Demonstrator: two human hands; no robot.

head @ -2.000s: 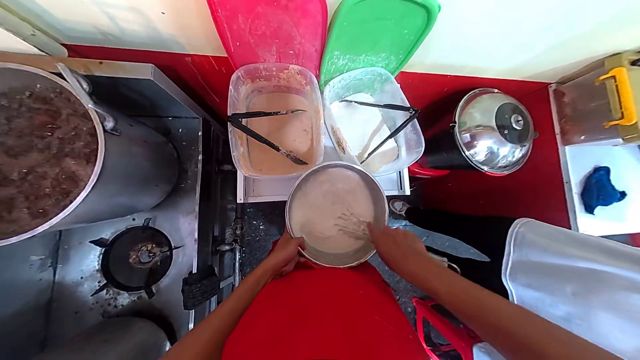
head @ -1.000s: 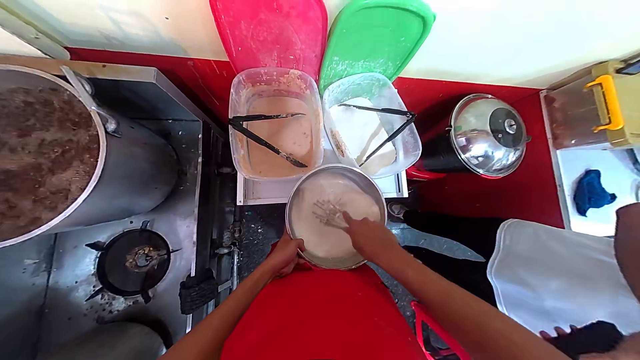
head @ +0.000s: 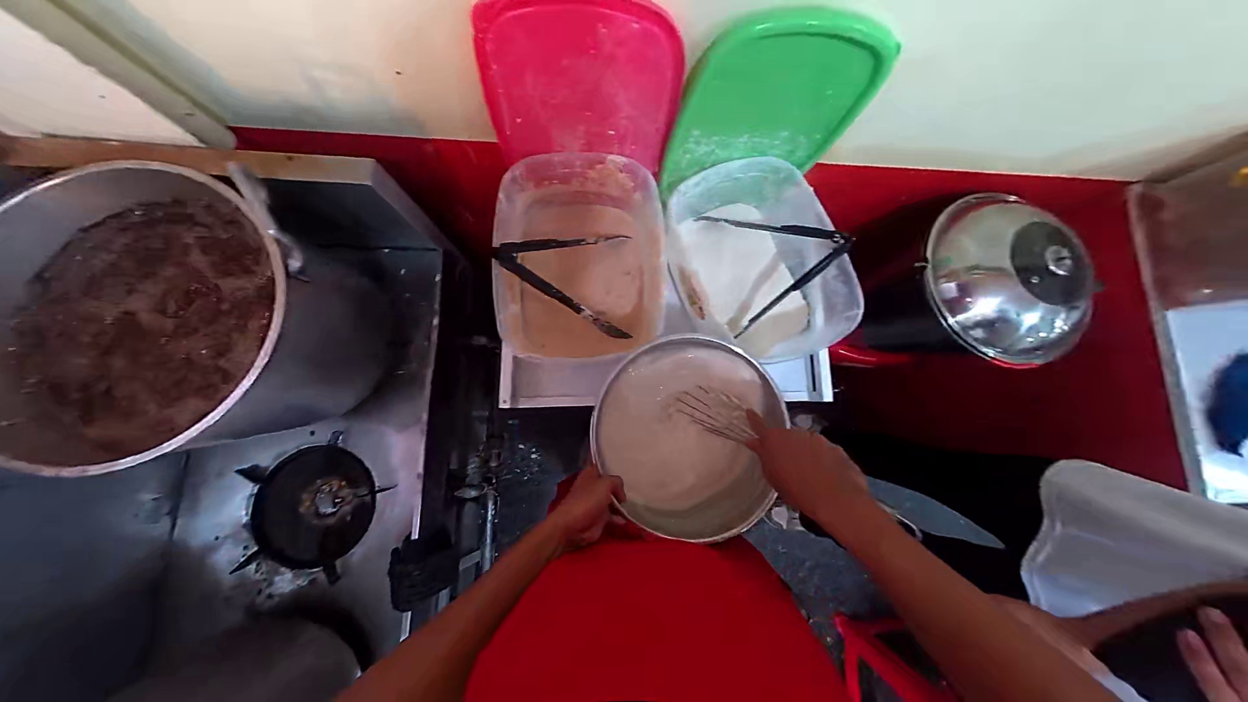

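Note:
My left hand [head: 588, 505] grips the near left rim of a round metal bowl [head: 643, 478] that holds a pale, batter-like mixture. A wire whisk [head: 714, 413] dips into the mixture, its handle inside my right hand [head: 801, 468]. Just beyond the bowl stand two clear plastic containers: the left one [head: 507, 210] holds tan powder, the right one [head: 846, 302] white powder. Black-handled tongs [head: 561, 291] rest across the left container, and a second pair [head: 804, 278] lies across the right one.
At left, a large metal pot [head: 331, 331] of dark brown contents stands by a gas burner [head: 314, 505]. Pink [head: 585, 83] and green [head: 780, 88] lids lean on the wall. At right are a lidded shiny pot [head: 1009, 283], a knife blade [head: 931, 512] and another person's hand [head: 1214, 653].
My right hand and the whisk have moved about within the bowl. My left hand keeps its hold on the rim. Another person's arm has come in at the lower right since the earliest frame.

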